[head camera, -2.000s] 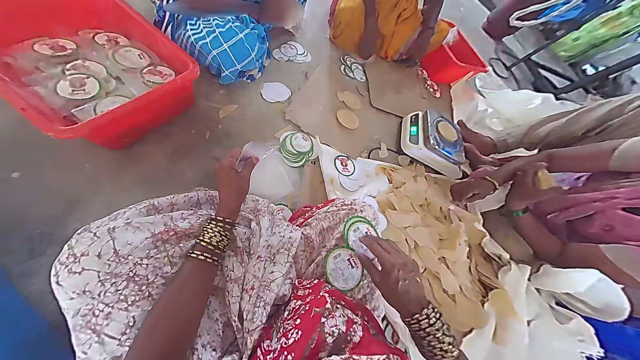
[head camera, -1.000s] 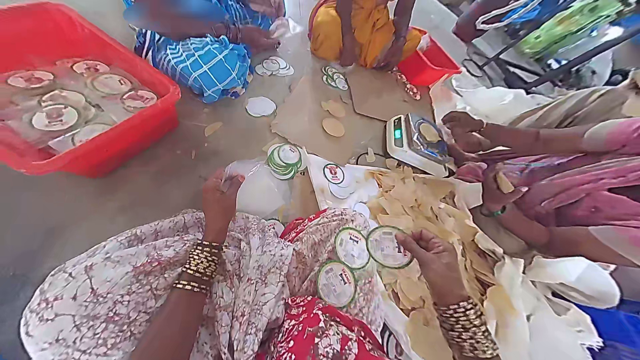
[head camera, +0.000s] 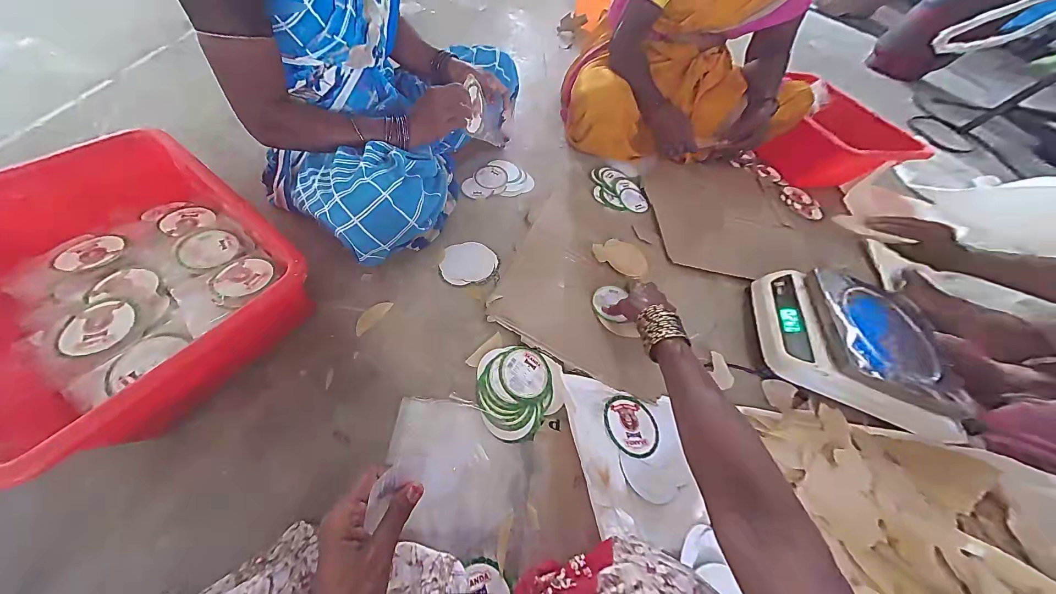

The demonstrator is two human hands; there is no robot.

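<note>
My left hand (head camera: 367, 528), low in the view, pinches the edge of a clear plastic bag (head camera: 454, 454) that lies flat on the floor. My right hand (head camera: 645, 304) is stretched forward over the cardboard, its fingers at a round printed label (head camera: 609, 303) with a green rim; a tan disc lies partly under the hand. A fanned pile of green-rimmed labels (head camera: 513, 392) rests just beyond the bag. To its right is a white printed sheet (head camera: 631, 445) with white discs on it. Thin tan discs (head camera: 891, 487) are heaped at the lower right.
A red tub (head camera: 280, 280) with bagged, labelled discs stands at the left. A digital scale (head camera: 792, 322) sits at the right beside a co-worker's hands. Two co-workers sit ahead, one holding a packet (head camera: 487, 107). Cardboard (head camera: 569, 272), label piles and another red tub (head camera: 850, 140) lie between and beside them.
My right hand has moved from the labels on my lap forward to the cardboard. The tan disc on the scale's pan is gone. The view has shifted forward.
</note>
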